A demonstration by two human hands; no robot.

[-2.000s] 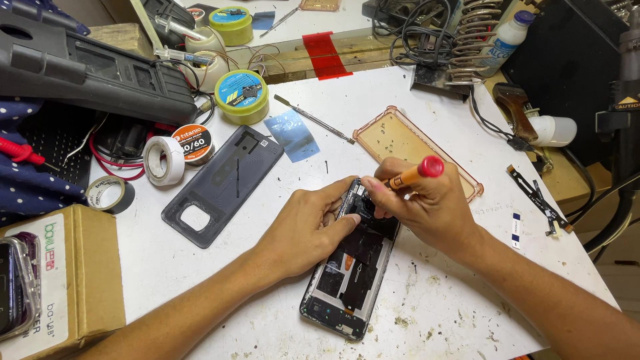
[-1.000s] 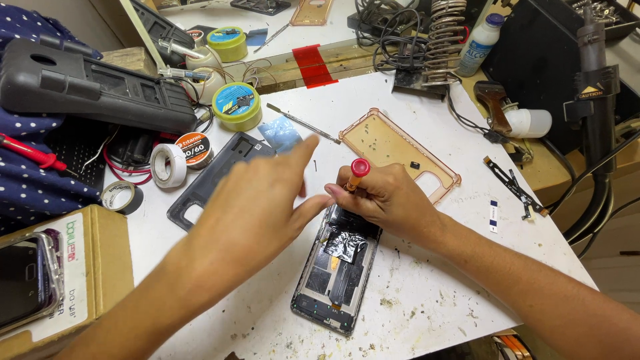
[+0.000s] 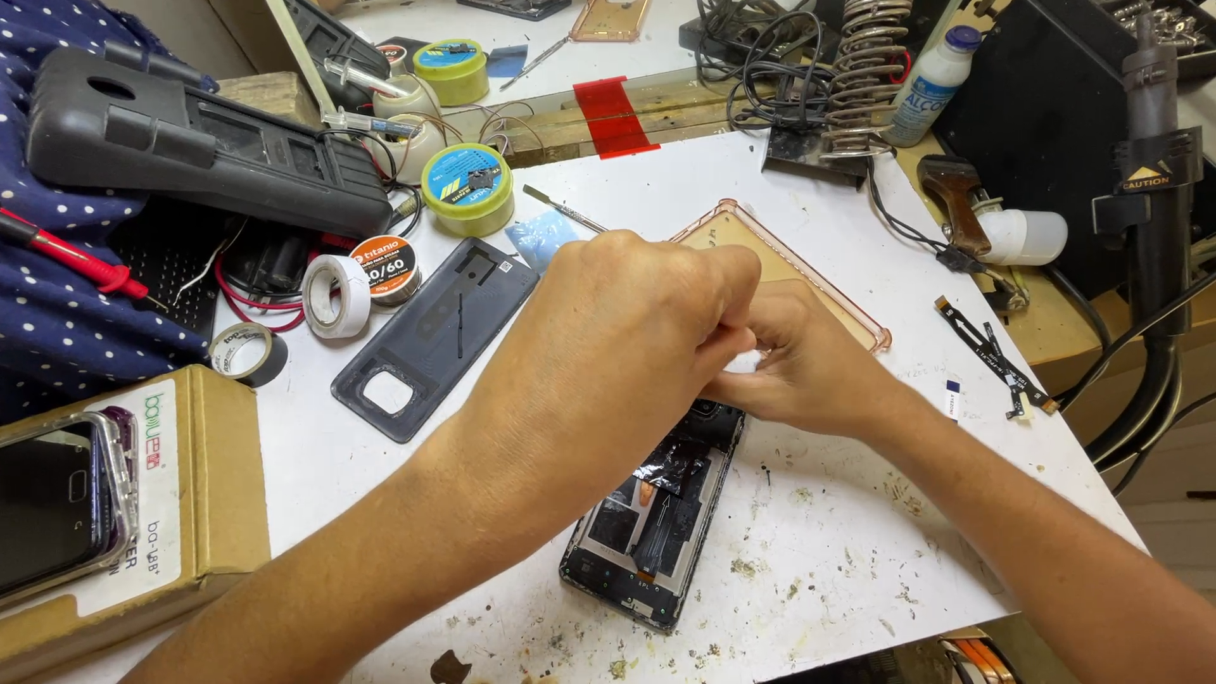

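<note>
An opened smartphone (image 3: 655, 532) lies on the white table, its inner parts and a ribbon cable showing; its upper end is partly hidden by the hands. Over that end, my left hand (image 3: 627, 332) is raised with fingers bent against the fingers of my right hand (image 3: 798, 361). Something small and whitish shows between the right fingers; what the left fingers hold is hidden. The orange-handled screwdriver cannot be made out. Left of the hands rests a dark phone back cover (image 3: 427, 351) with a thin black strip on it. A clear phone case (image 3: 807, 271) with pinkish edges lies behind the right hand.
At the left are a boxed phone (image 3: 47, 503), tape rolls (image 3: 337, 296), a solder spool (image 3: 388, 271) and a yellow-green tin (image 3: 467, 204). A metal tool (image 3: 565, 209) lies behind. Flex cables (image 3: 993, 356) are at the right; a coiled iron stand (image 3: 864, 76) and bottle (image 3: 931, 85) stand behind.
My left hand has left the phone's side, where it was two seconds ago, and come up against my right hand. The screwdriver seen in the right hand earlier is now out of sight.
</note>
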